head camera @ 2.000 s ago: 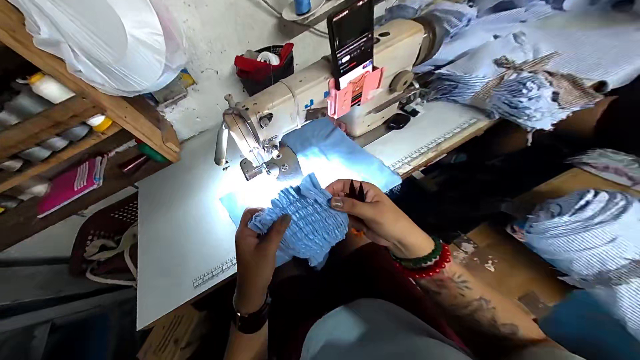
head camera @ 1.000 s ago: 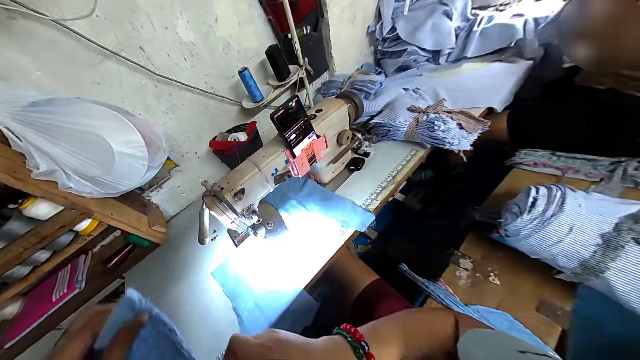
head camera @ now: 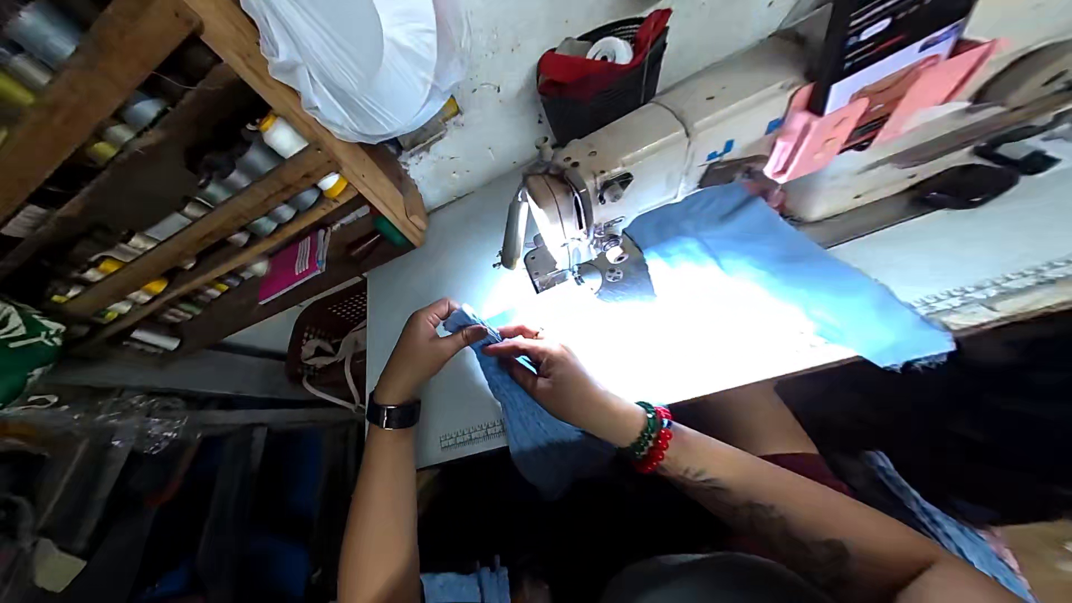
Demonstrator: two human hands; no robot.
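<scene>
A gathered blue fabric piece (head camera: 523,419) hangs over the table's front edge, its upper end pinched by my left hand (head camera: 427,347). My right hand (head camera: 557,377) grips the same edge just to the right, thumb and fingers close together. Behind my hands stands the head of a sewing machine (head camera: 578,201), its lamp lighting the needle area. A flat blue cloth (head camera: 737,243) with a frayed edge lies on the table right of the needle area; glare hides part of it.
A wooden rack of thread spools (head camera: 251,209) stands at the left, a white plastic bag (head camera: 360,67) above it. A phone in a pink holder (head camera: 821,134) sits on the machine. Behind is a black basket (head camera: 611,92). The white table (head camera: 444,234) bears a printed ruler.
Both hands have come together on the gathered fabric in front of the machine; a second ago they were low in the picture and apart. The view has swung left and closer.
</scene>
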